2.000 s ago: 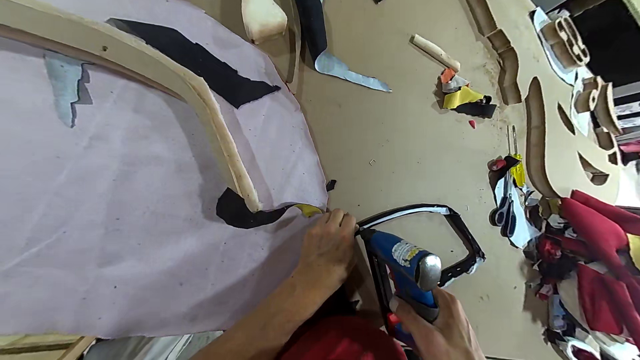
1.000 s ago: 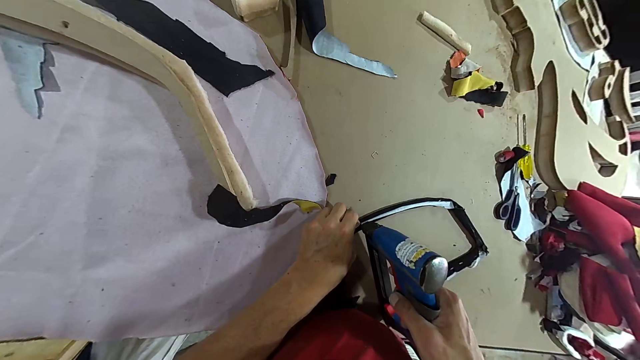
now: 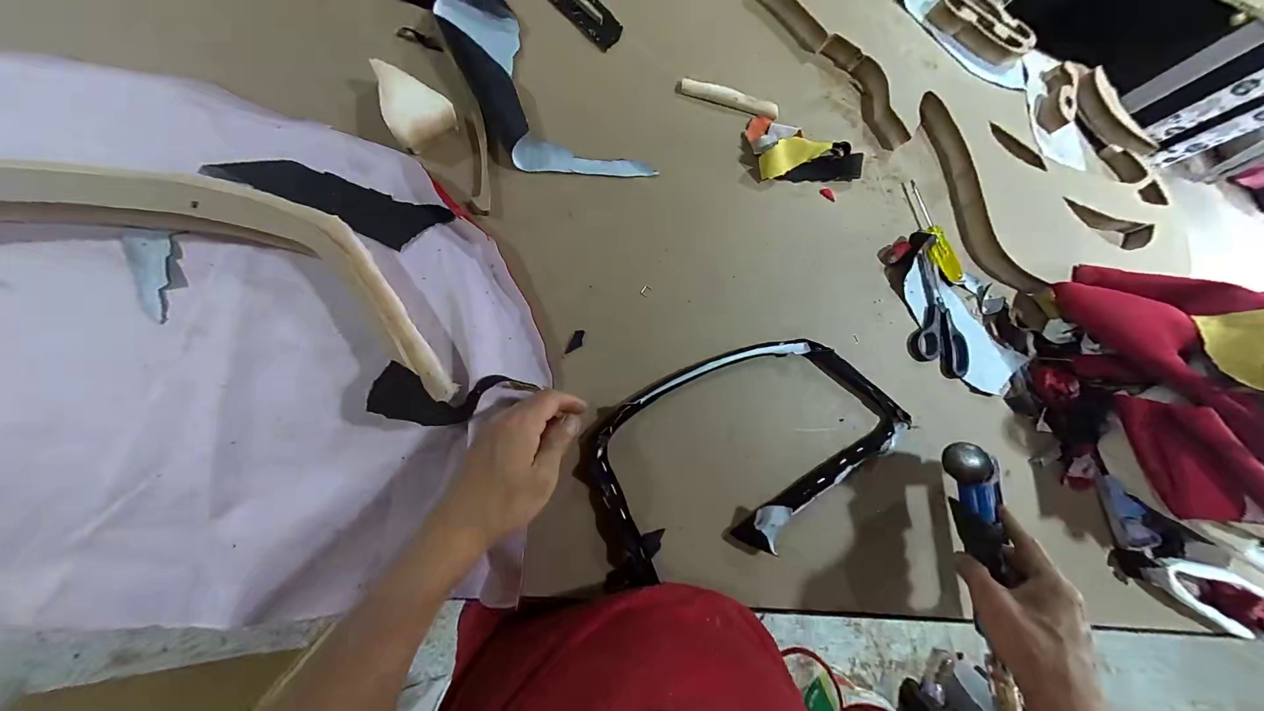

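Observation:
My left hand [image 3: 523, 454] pinches the end of a narrow dark fabric strip [image 3: 484, 390] at the edge of the pale lilac sheet [image 3: 247, 454]. The strip's wider dark end lies by the tip of a curved, foam-edged frame piece [image 3: 365, 267]. My right hand [image 3: 1032, 602] is closed around a blue power tool with a rounded metal top [image 3: 973, 474], likely a pneumatic stapler, held over the table's front edge. Between my hands lies a bent frame wrapped in black material [image 3: 617, 494], with a row of staples along it and a pale strip on its upper side.
Scissors [image 3: 938, 336] and a yellow-handled screwdriver [image 3: 943, 252] lie to the right, beside red fabric [image 3: 1175, 326] and scraps. Farther back are yellow and black scraps [image 3: 790, 158], a pale roll [image 3: 729, 97], curved board pieces [image 3: 958, 188] and a dark-and-blue fabric strip [image 3: 494, 99].
My right hand has moved right with the blue tool, away from the black-wrapped frame. My left hand stays at the sheet's edge. The view has shifted.

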